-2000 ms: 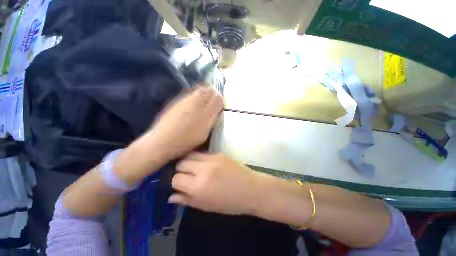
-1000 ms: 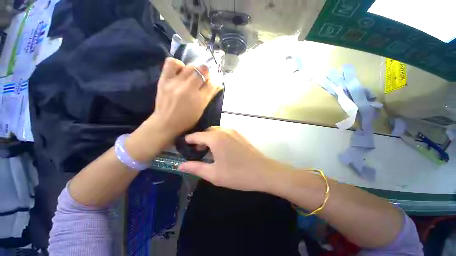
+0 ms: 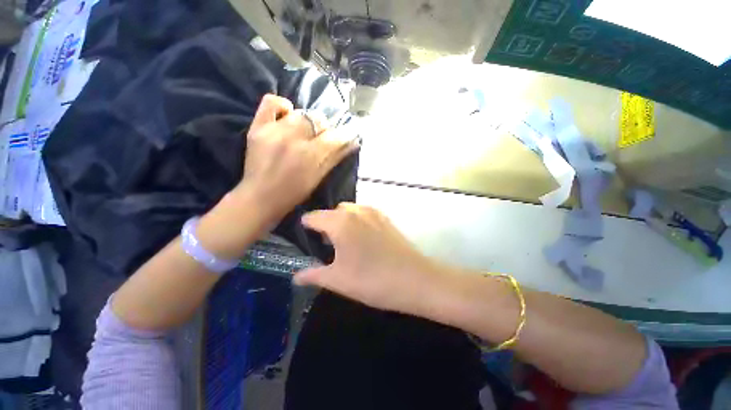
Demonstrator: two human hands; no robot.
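A black garment panel (image 3: 341, 180) lies under my hands and runs up to the presser foot and needle area (image 3: 345, 100), which is in bright glare. The cloth bunches into a large dark heap at the left. My left hand (image 3: 290, 152) presses on the panel just in front of the needle, with its fingertips on the cloth at its right edge. My right hand (image 3: 361, 252) is nearer the table's front edge, thumb and fingers apart around the panel's near end; whether it grips the cloth cannot be told. The cream sewing machine (image 3: 433, 28) stands above.
Pale fabric scraps (image 3: 589, 188) lie right of the needle, with blue and yellow-green thread snips (image 3: 696, 239) farther right. A yellow label (image 3: 636, 120) is on the machine. Printed packaging (image 3: 40, 120) and grey cloth (image 3: 24, 296) are far left. A blue crate (image 3: 228, 344) is below.
The black heap at left has shifted and bunched up. My left hand has steadied by the needle since the first frame. My right hand's fingers have opened a little from the cloth.
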